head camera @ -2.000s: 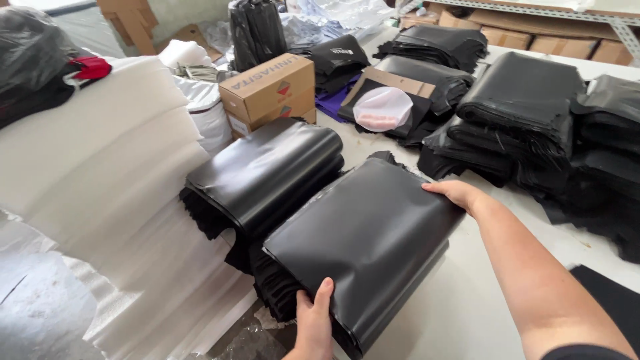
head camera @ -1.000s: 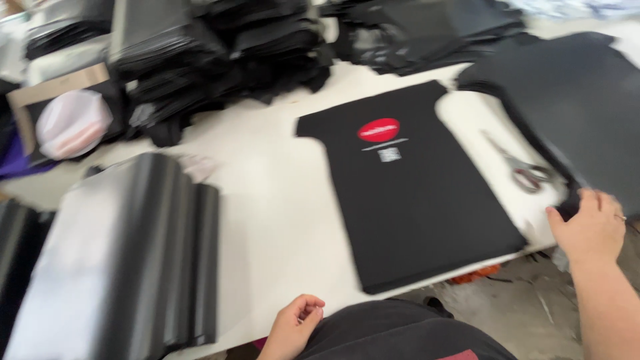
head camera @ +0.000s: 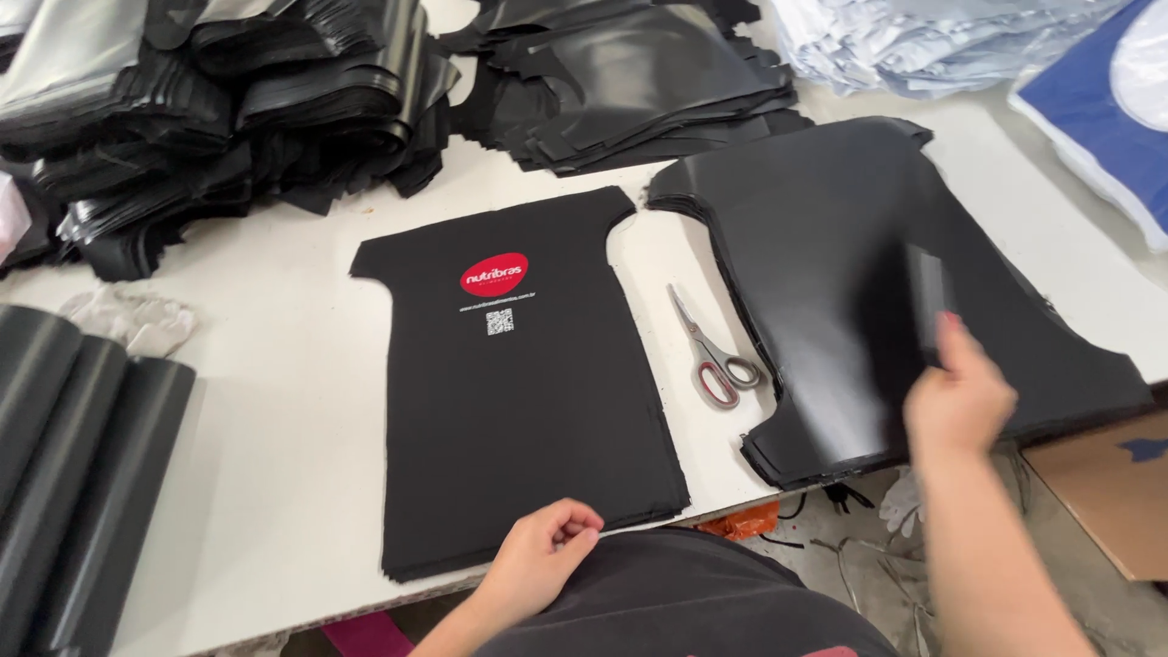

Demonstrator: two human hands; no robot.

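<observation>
My right hand point(head camera: 958, 401) grips a thin flat dark tool point(head camera: 931, 292), blurred, its kind unclear, over a stack of glossy black apron-shaped sheets point(head camera: 821, 274) on the right. My left hand point(head camera: 547, 552), fingers curled and nothing visible in them, is at the near edge of a stack of matte black pieces point(head camera: 520, 429) with a red oval print and a printed code. Between the two stacks lie scissors point(head camera: 716, 360) with grey and red handles, blades pointing away. Rolled or folded black bundles point(head camera: 119, 474) stand at the left.
Folded black sheets point(head camera: 301, 100) are heaped at the back left, with loose black sheets point(head camera: 639, 82) beside them. White-blue plastic point(head camera: 912, 41) and a blue and white bag point(head camera: 1113, 109) lie at the back right. A cardboard box point(head camera: 1109, 493) stands below the white table point(head camera: 274, 319).
Two seconds ago both my hands held a folded black bundle; they have let it go. My right hand now holds a flat tool. The view has swung far to the right.
</observation>
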